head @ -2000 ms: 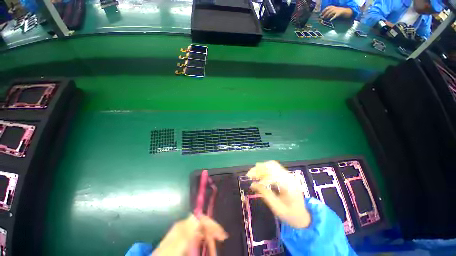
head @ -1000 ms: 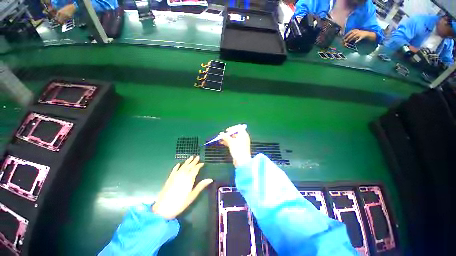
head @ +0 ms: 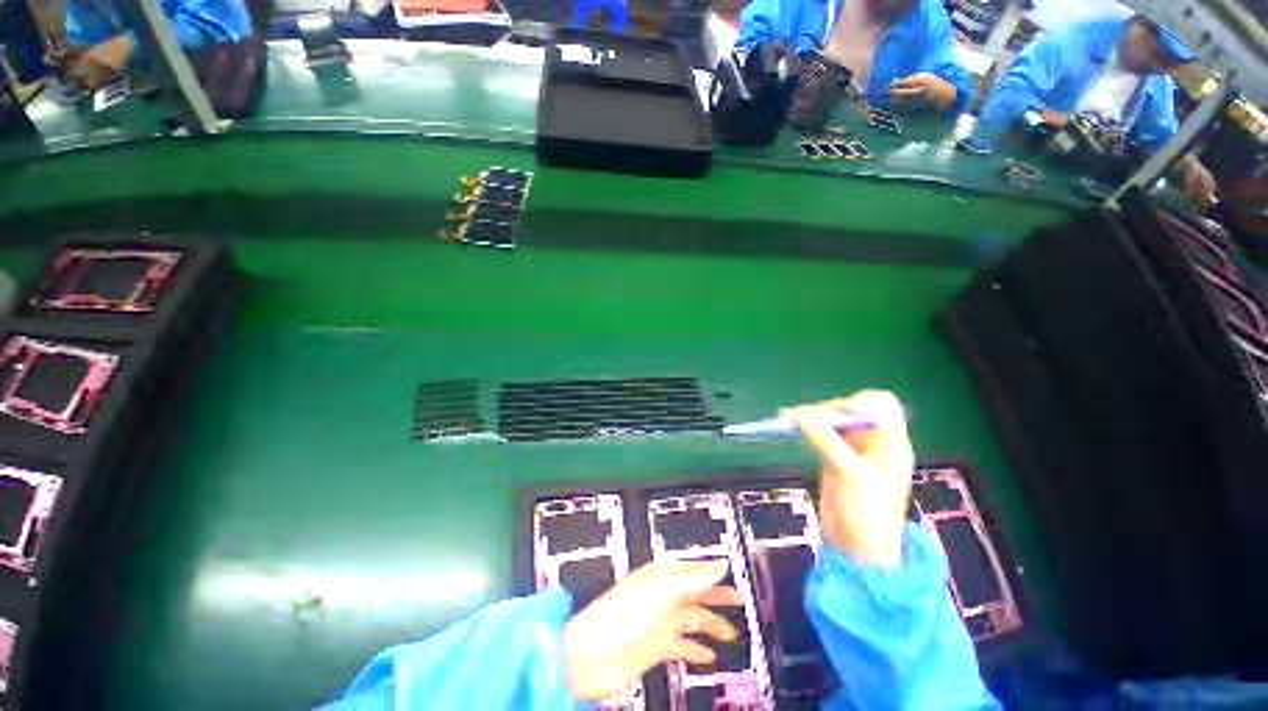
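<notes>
My right hand (head: pixel 865 458) holds pale violet tweezers (head: pixel 762 427) like a pen, with the tip at the lower right end of the larger pad sheet (head: pixel 598 407). The smaller pad sheet (head: pixel 449 411) lies just left of it. My left hand (head: pixel 651 632) is bare with fingers spread, over the frames in the foam tray in work (head: pixel 637 503); I cannot tell if it touches them. Pink phone middle frames (head: pixel 962 556) stand side by side in that tray. My right hand and sleeve hide part of the tray.
A side tray of frames (head: pixel 209 299) is at left. Tall stacked foam trays (head: pixel 1071 417) are at right. Display modules (head: pixel 497 208) with gold tabs lie on the far green strip. An empty black bin (head: pixel 622 118) is beyond. People in blue smocks work opposite.
My right hand has moved from the smaller sheet to the larger sheet's right end. My left hand has moved from the bench beside the smaller sheet to over the tray. The view has shifted.
</notes>
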